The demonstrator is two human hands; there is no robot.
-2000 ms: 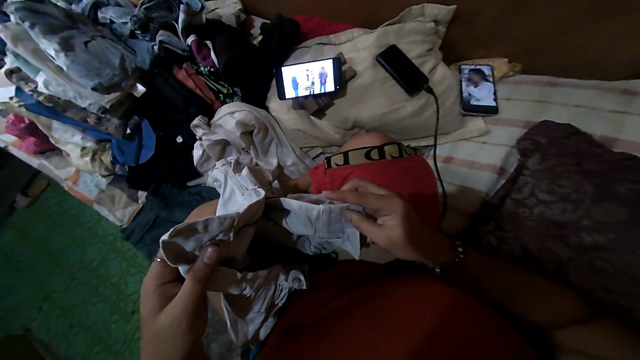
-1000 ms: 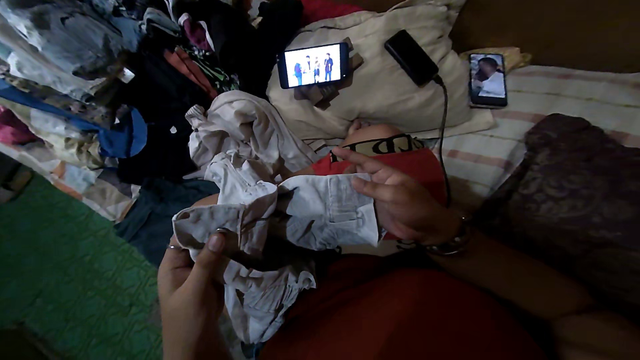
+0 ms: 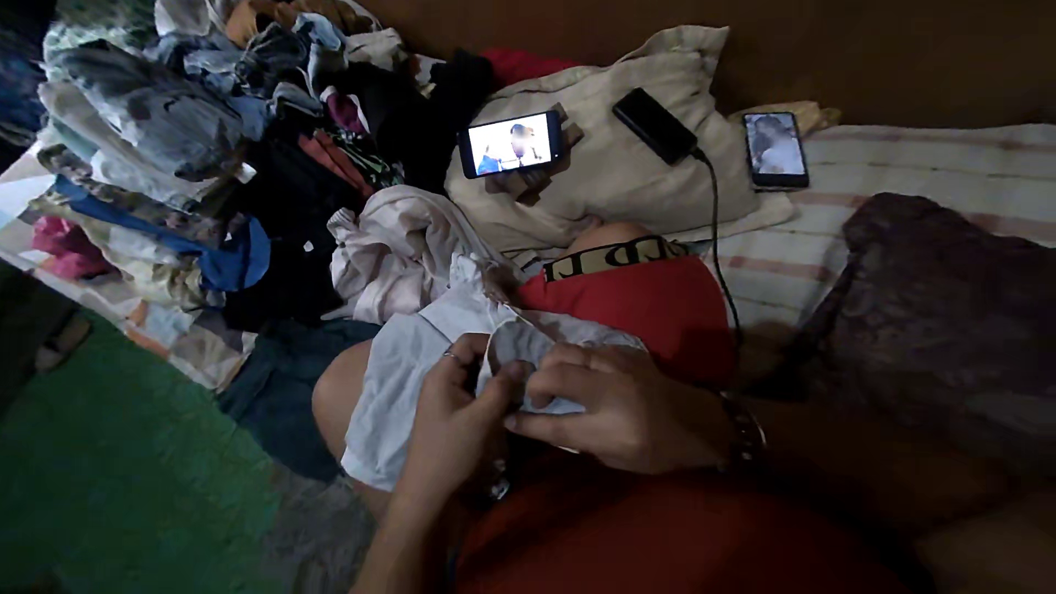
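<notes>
A light grey-white cloth garment (image 3: 396,396) lies spread over my lap, its near edge gathered up between my hands. My left hand (image 3: 462,412), with a ring on one finger, pinches that edge. Close beside it on the right, my right hand (image 3: 610,404) grips the same garment with bent fingers; a bracelet circles its wrist. The fingertips of both hands nearly meet. Against the garment's far side lies a crumpled pale pinkish cloth (image 3: 404,247). Red fabric with a lettered waistband (image 3: 635,305) covers my thigh on the right.
A large heap of clothes (image 3: 165,124) fills the upper left. On a beige pillow (image 3: 577,198) rest a lit phone (image 3: 511,145) and a black device (image 3: 654,125) with a cable. Another phone (image 3: 775,148) lies on the striped bedding (image 3: 891,165). A dark patterned cloth (image 3: 940,322) is at right.
The garment was bunched and stretched between my separated hands; now it lies spread across my lap. My hands have come together at its near edge.
</notes>
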